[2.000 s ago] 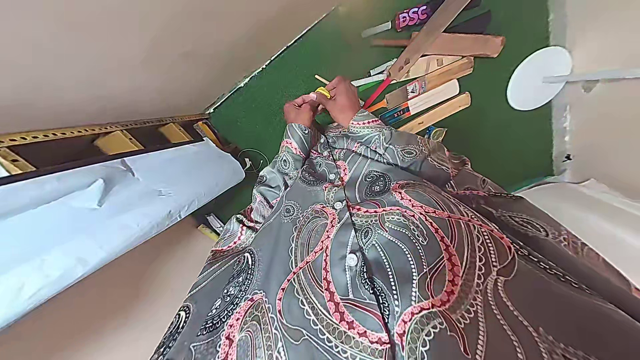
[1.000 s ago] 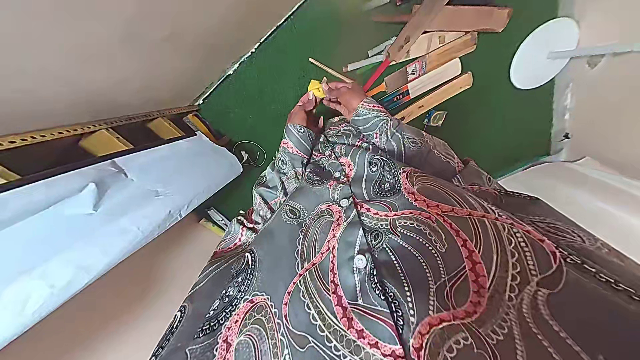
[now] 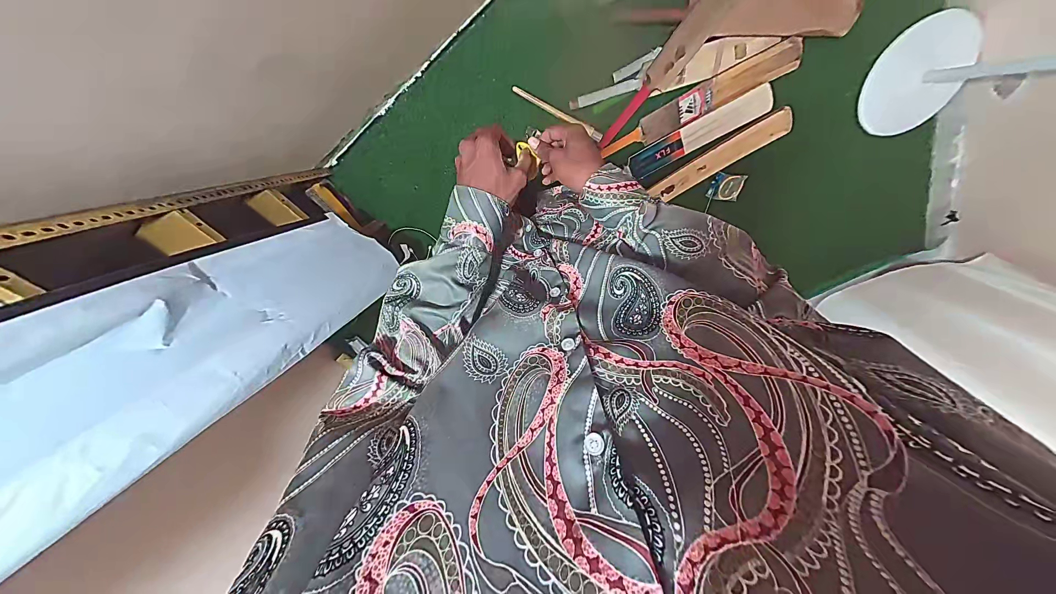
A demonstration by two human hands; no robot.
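Both my hands meet near the top middle of the head view, above the green surface [image 3: 412, 165]. Between their fingers is a small yellow object [image 3: 525, 152], mostly covered, its kind unclear. My left hand [image 3: 492, 165] closes on it from the left, and my right hand [image 3: 568, 154] pinches it from the right. A thin wooden stick [image 3: 549, 109] slants just above my right hand; whether it is touched cannot be told. Right of my hands, several wooden cricket bats [image 3: 726, 148] lie side by side, one with a red handle [image 3: 627, 115].
A white round disc on a rod [image 3: 916, 74] stands at the upper right by the wall. On the left runs a perforated yellow metal strip [image 3: 165, 206] beside a white sheet [image 3: 190, 346]. A small packet [image 3: 728, 186] lies below the bats. White fabric [image 3: 957, 305] is at the right.
The yellow object was plainer to see between my fingertips a second ago; now my fingers cover more of it. My hands remain close together.
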